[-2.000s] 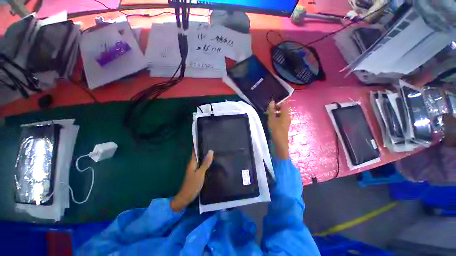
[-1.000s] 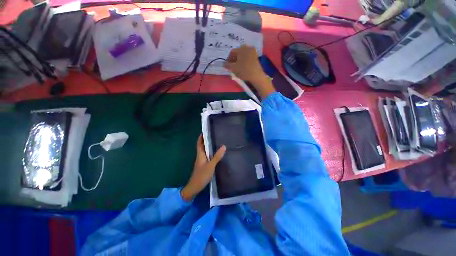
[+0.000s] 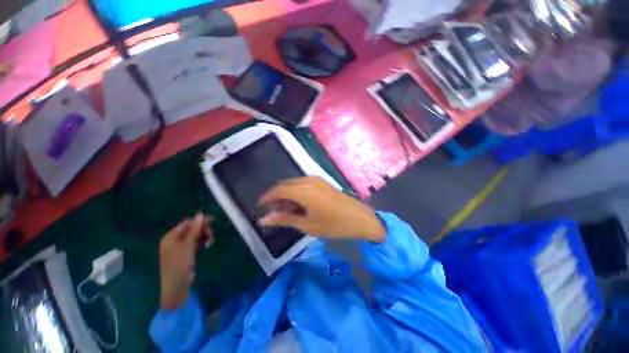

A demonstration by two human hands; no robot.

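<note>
A black tablet (image 3: 255,172) lies on white sleeves (image 3: 241,227) on the green mat, tilted in view. My right hand (image 3: 314,207) is over its lower right part, fingers curled; whether it holds something small is blurred. My left hand (image 3: 183,251) is off the tablet, to its left over the mat, with fingertips pinched near a small pale spot; what it holds, if anything, is unclear. A second tablet (image 3: 274,93), lit with a small logo, lies on a white sleeve behind the first. A bundle of black cords (image 3: 141,148) hangs to the left.
White charger (image 3: 107,267) and glossy film-wrapped tablet (image 3: 38,317) at left. Handwritten sheets (image 3: 176,83), paper with purple mark (image 3: 65,138), monitor (image 3: 155,10) and round dark object (image 3: 315,50) behind. Another tablet (image 3: 414,107) and leaning tablets (image 3: 469,62) at right. Blue bin (image 3: 510,276) beside the bench.
The view has swung to the right and tilted. My left hand has let go of the tablet and moved left. My right hand has come back from the cords near the second tablet to above the main tablet.
</note>
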